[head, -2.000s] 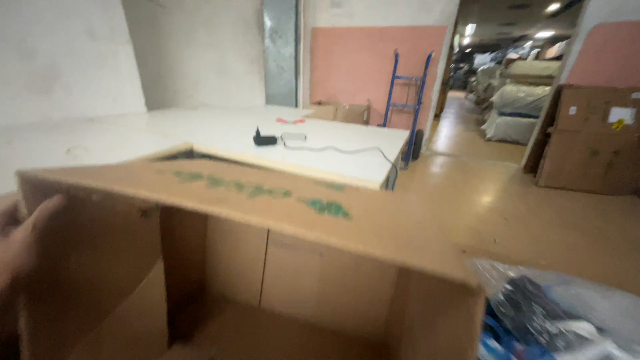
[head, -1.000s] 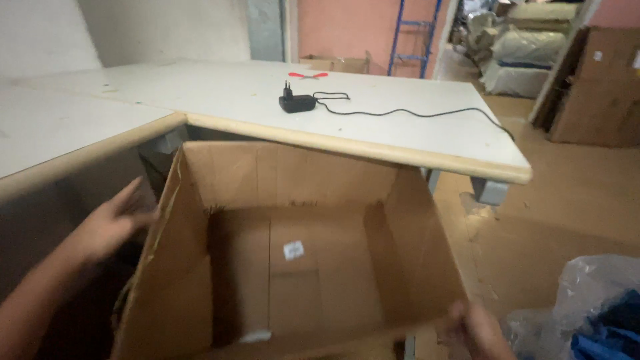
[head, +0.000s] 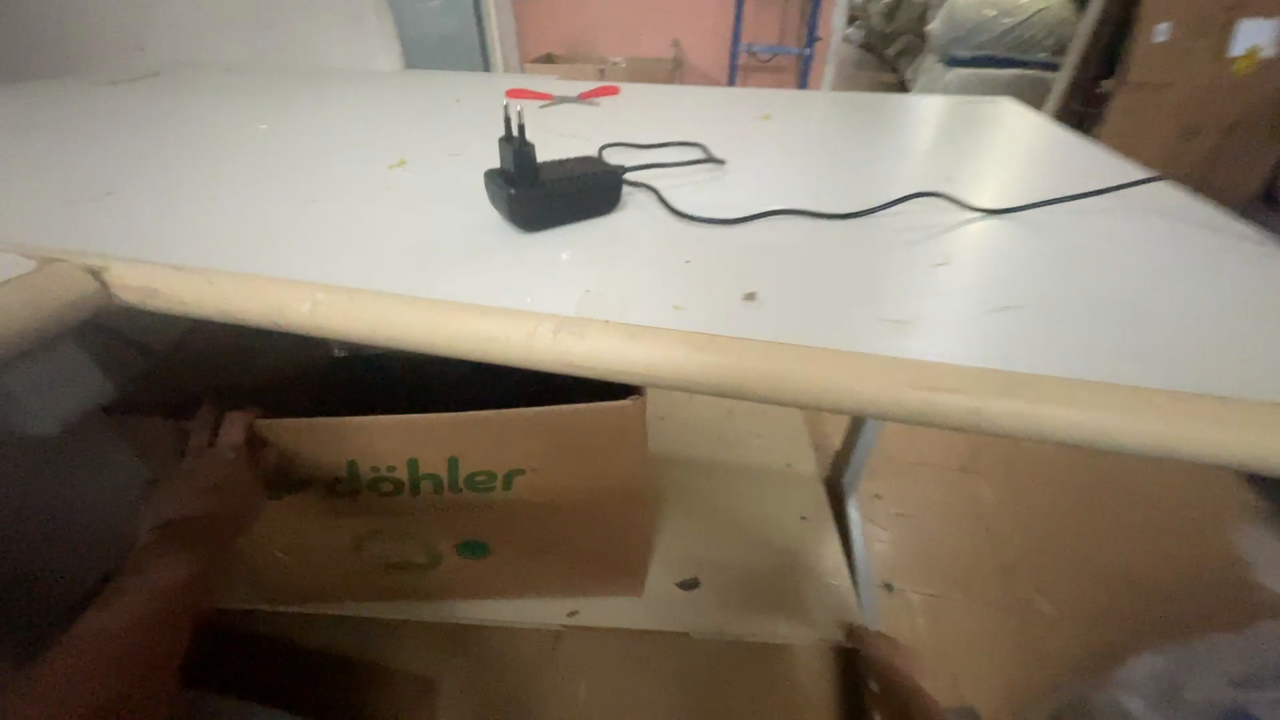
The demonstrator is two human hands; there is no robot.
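A cardboard box (head: 450, 500) with green print sits on a pale shelf (head: 740, 540) beneath the white tabletop. My left hand (head: 205, 480) is at the box's upper left corner, fingers over the rim; blur and shadow hide part of the grip. Low at the right, my right hand (head: 890, 675) shows only in part, near the shelf's front corner and apart from the box; its fingers are blurred. On the tabletop (head: 660, 280) lie a black power adapter (head: 560, 190) with its prongs up and cord trailing right, and red-handled scissors (head: 565, 97).
The table's rounded front edge (head: 560, 340) runs above the box. A metal leg (head: 857, 510) stands right of the shelf. Below the shelf is more cardboard (head: 600, 675). Farther back are a blue hand truck (head: 775, 50), a large carton (head: 1190, 100) and plastic-wrapped goods (head: 1000, 50).
The box, held in front of the table before, is now on the shelf under it. My right hand has come away from the box. The view has moved closer to the table.
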